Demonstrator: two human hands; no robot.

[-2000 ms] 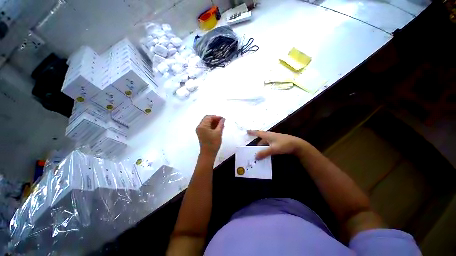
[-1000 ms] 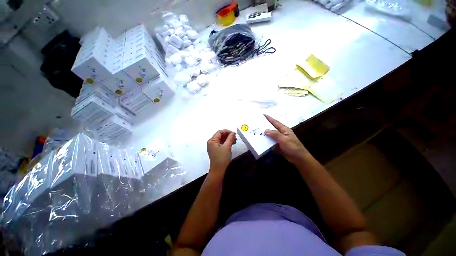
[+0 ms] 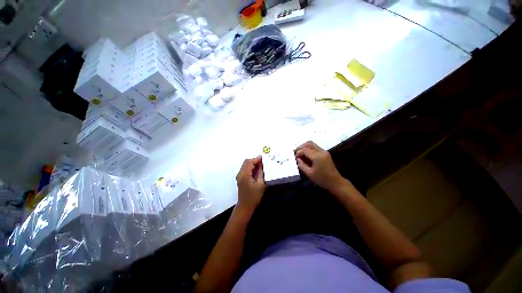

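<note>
A white retail box [image 3: 280, 165] with a round yellow dot and small print lies face up at the bench's front edge. My left hand [image 3: 250, 180] is at its left side, fingers curled against it. My right hand [image 3: 317, 163] is at its right side, with thumb and fingers pinched at its edge. Both hands hold the box between them. Whether a small thing is also pinched in the fingers cannot be told.
Stacked boxes [image 3: 129, 80] stand back left. Boxes under a clear poly bag [image 3: 86, 212] are at left. White units [image 3: 206, 63], black cables [image 3: 264, 54], yellow sheets [image 3: 358, 74], an orange-yellow object [image 3: 251, 15] and a calculator [image 3: 289, 15] lie farther back. A brown carton [image 3: 435, 200] is at right.
The box rose from my lap to the bench edge, then turned more level and shifted slightly left. My left hand has come to its left side, and my right hand has moved to its right edge.
</note>
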